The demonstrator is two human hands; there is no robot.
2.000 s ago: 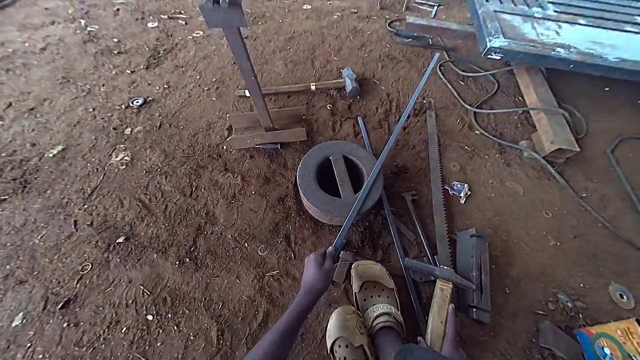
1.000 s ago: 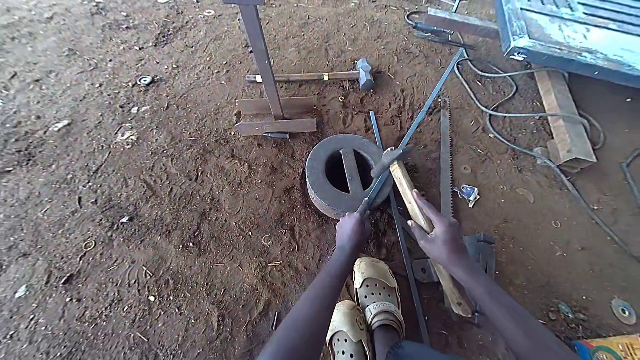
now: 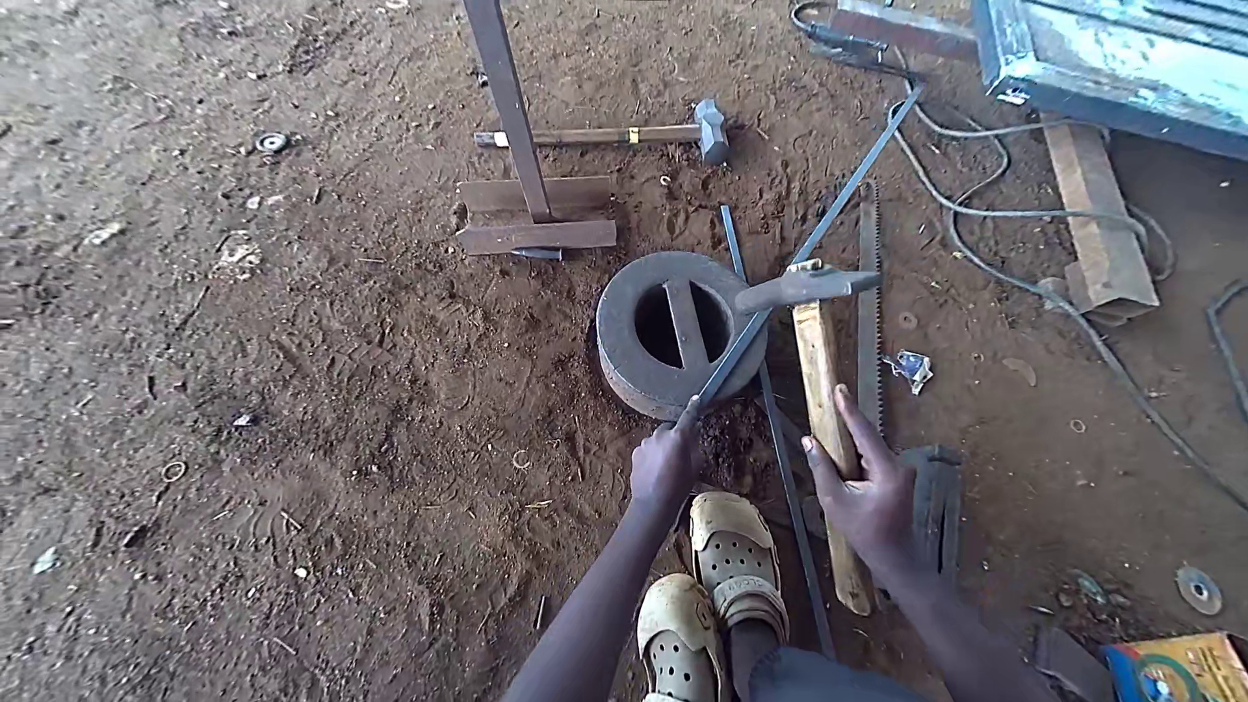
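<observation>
My left hand is closed around the near end of a flat metal bar, which slants up and to the right across the rim of a round metal ring with a crossbar. In my right hand is a hammer with a rough wooden handle. Its metal head is over the bar, beside the ring's right edge; whether they touch I cannot tell. A second metal strip lies on the ground beside the ring, between my two hands.
A sledgehammer and a steel stand are beyond the ring. To the right lie a saw blade, a cable, a rectangular metal tube and a grinding disc. A painted metal frame occupies the upper right. My clogs are near the ring.
My right hand has raised the hammer from beside my feet, where its handle lay two seconds ago, to the ring's right side. My left hand still holds the bar, now lower across the ring.
</observation>
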